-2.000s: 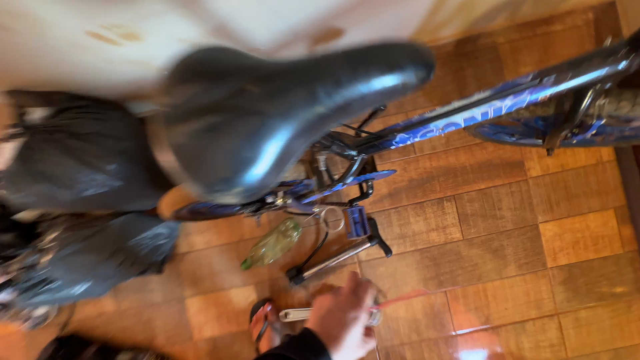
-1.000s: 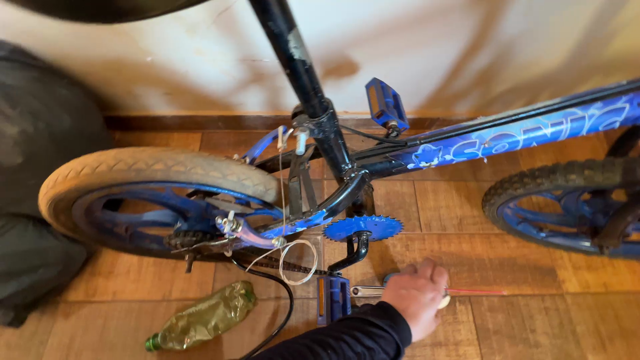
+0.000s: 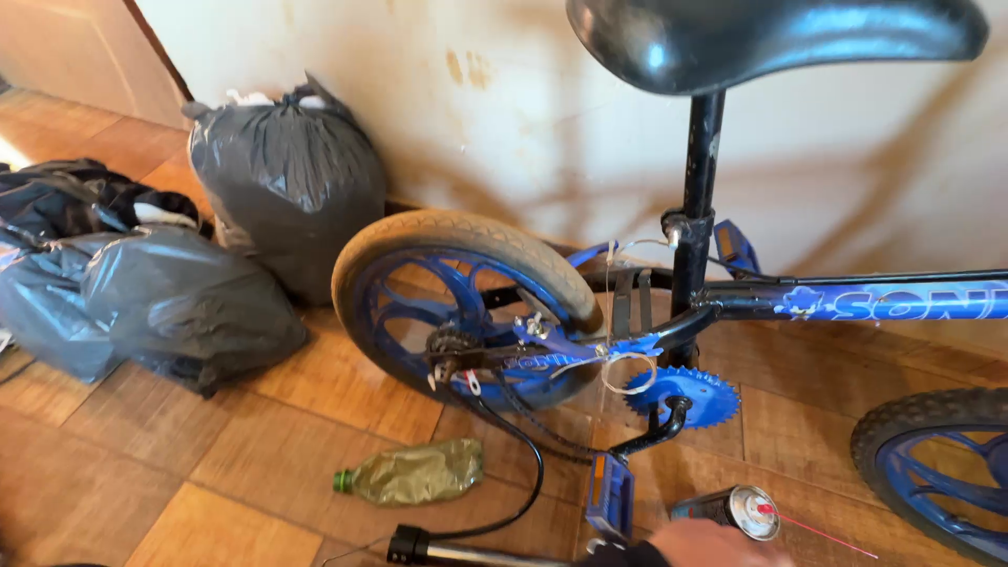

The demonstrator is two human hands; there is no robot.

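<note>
At the bottom right, my right hand (image 3: 713, 543) in a dark sleeve is blurred and cut by the frame edge; its fingers are hidden. Just above it lies an aerosol can (image 3: 728, 508) on its side, with a red straw on its nozzle. A blue bicycle pedal (image 3: 610, 492) is to the hand's left. Over these stands a child's bicycle with a blue chainring (image 3: 685, 398), a rear wheel (image 3: 472, 307), a black saddle (image 3: 772, 39) and a coiled cable end (image 3: 628, 373). The chain (image 3: 543, 429) hangs below the chainring. My left hand is not in view.
A crumpled green plastic bottle (image 3: 417, 472) lies on the tiled floor. Near it are a black hose (image 3: 535, 472) and a metal tube with a black end (image 3: 472, 554). Black plastic bags (image 3: 291, 189) stand at the left by the wall. The front wheel (image 3: 945, 472) is at the right.
The view has shifted strongly. My right hand has gone from beside the pedal, over the floor, to the bottom edge of the frame. The aerosol can now shows clearly.
</note>
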